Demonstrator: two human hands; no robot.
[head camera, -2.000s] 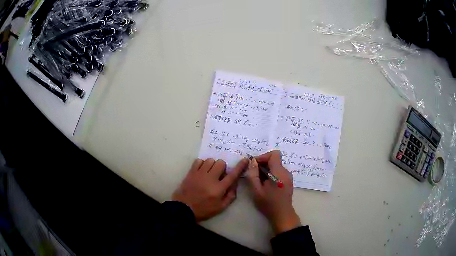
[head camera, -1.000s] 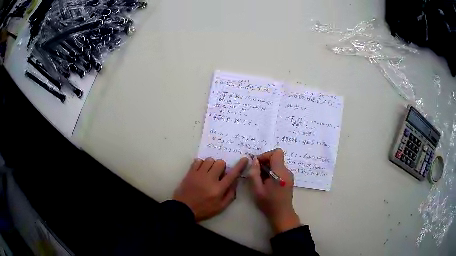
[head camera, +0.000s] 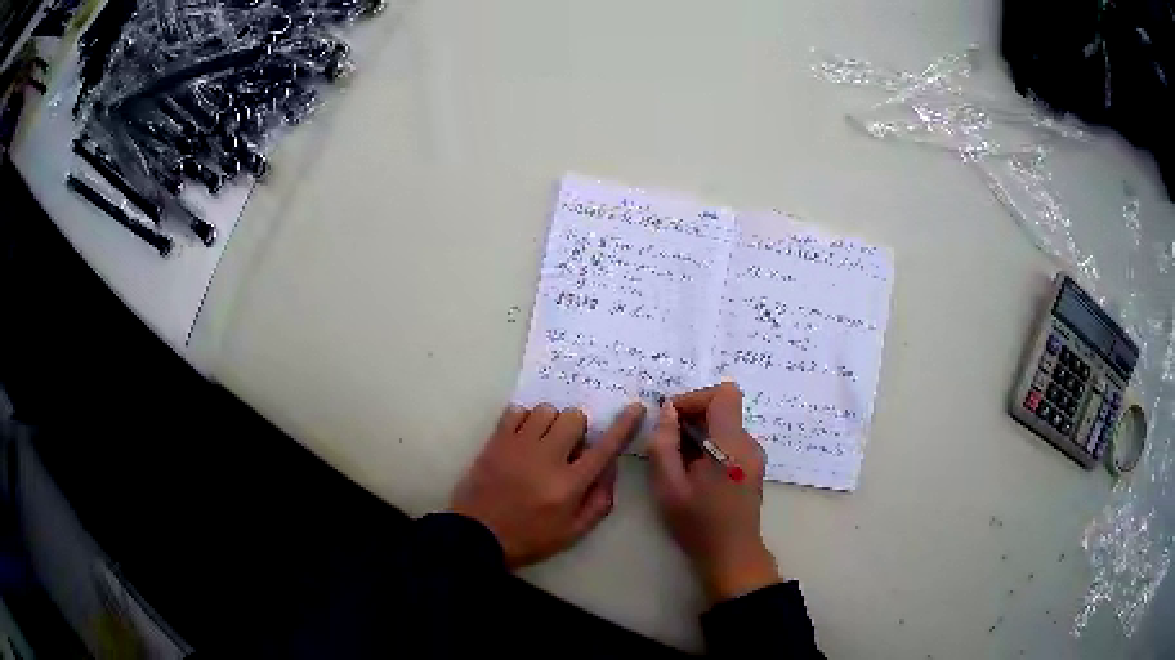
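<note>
An open notebook (head camera: 639, 297) with handwriting on both white pages lies on the off-white table. My right hand (head camera: 711, 490) holds a thin dark pen (head camera: 710, 450) with a red end. The pen's tip is hidden by my fingers near the lower part of the left page. My left hand (head camera: 544, 480) lies flat on the notebook's lower left edge, its index finger pointing towards the pen. It holds nothing, and its fingers are slightly apart.
A calculator (head camera: 1075, 371) and a pale tape roll (head camera: 1126, 438) lie at the right. Crumpled clear film (head camera: 960, 119) lies beyond and beside them. A black pile (head camera: 1095, 58) is at the top right. Plastic-wrapped black straps (head camera: 206, 97) lie on a white sheet (head camera: 193, 277) at the left.
My right hand and the pen have moved slightly to the right along the lower left page. My left hand has stayed in about the same place.
</note>
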